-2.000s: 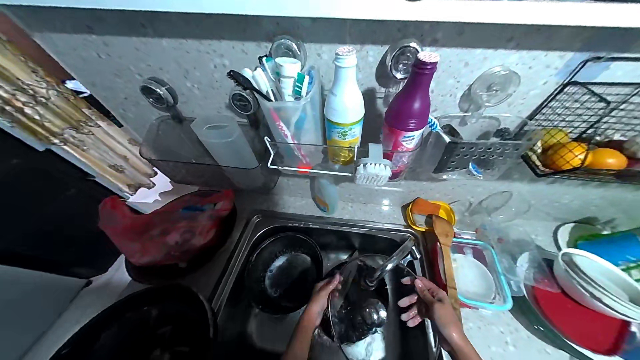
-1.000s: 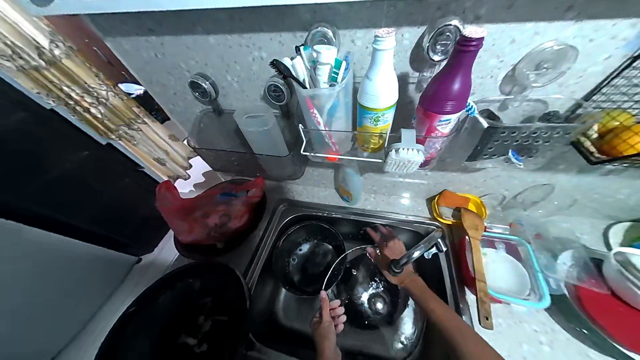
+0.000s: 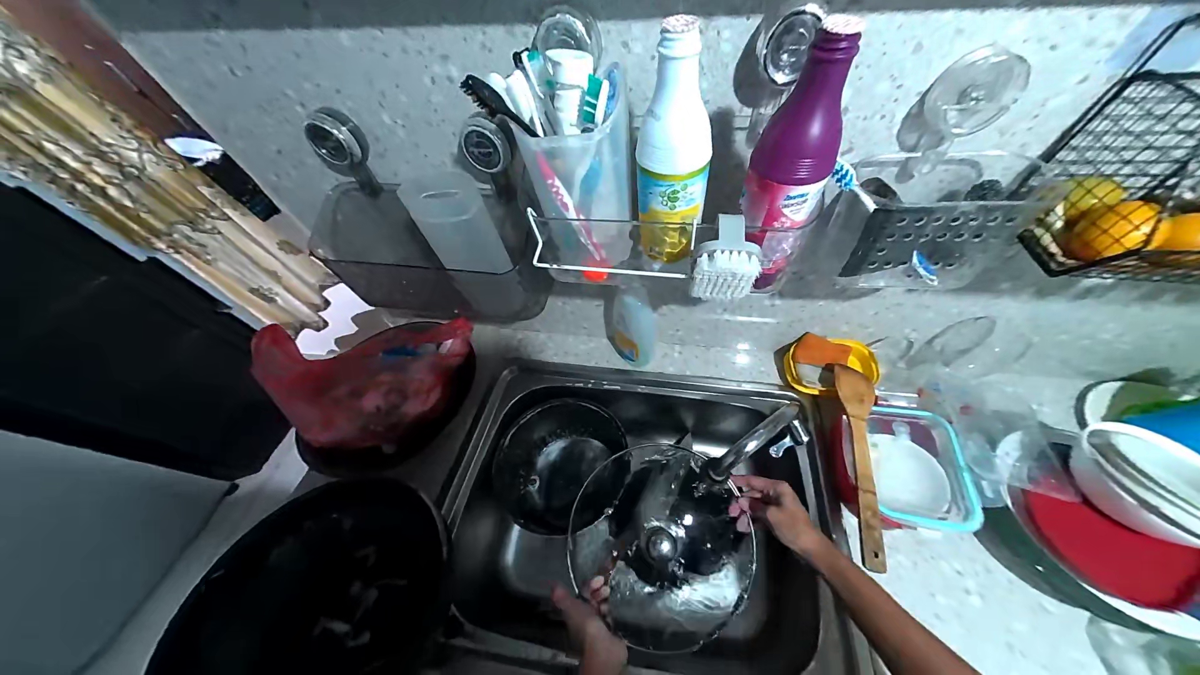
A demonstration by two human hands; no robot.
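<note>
A round glass pot lid [image 3: 689, 609] with a metal rim and knob is held over the sink by both hands. My left hand [image 3: 592, 619] grips its lower left rim; my right hand [image 3: 771, 511] grips the upper right rim, just beside the chrome faucet [image 3: 755, 442]. Below the lid, dark cookware and suds show through the glass. A black pan [image 3: 561, 466] with some water in it sits in the left part of the steel sink [image 3: 534, 572].
A large black wok [image 3: 309, 581] and a red plastic bag [image 3: 366, 384] are at the left. Right of the sink lie a wooden spatula [image 3: 862, 459], a glass container [image 3: 970, 497] and stacked dishes [image 3: 1134, 478]. Bottles and brushes stand on a wall rack [image 3: 609, 270].
My right hand has moved from the lid's upper part to its right rim, beside the faucet. The lid now lies more face-on to the view, and my left hand stays on its rim.
</note>
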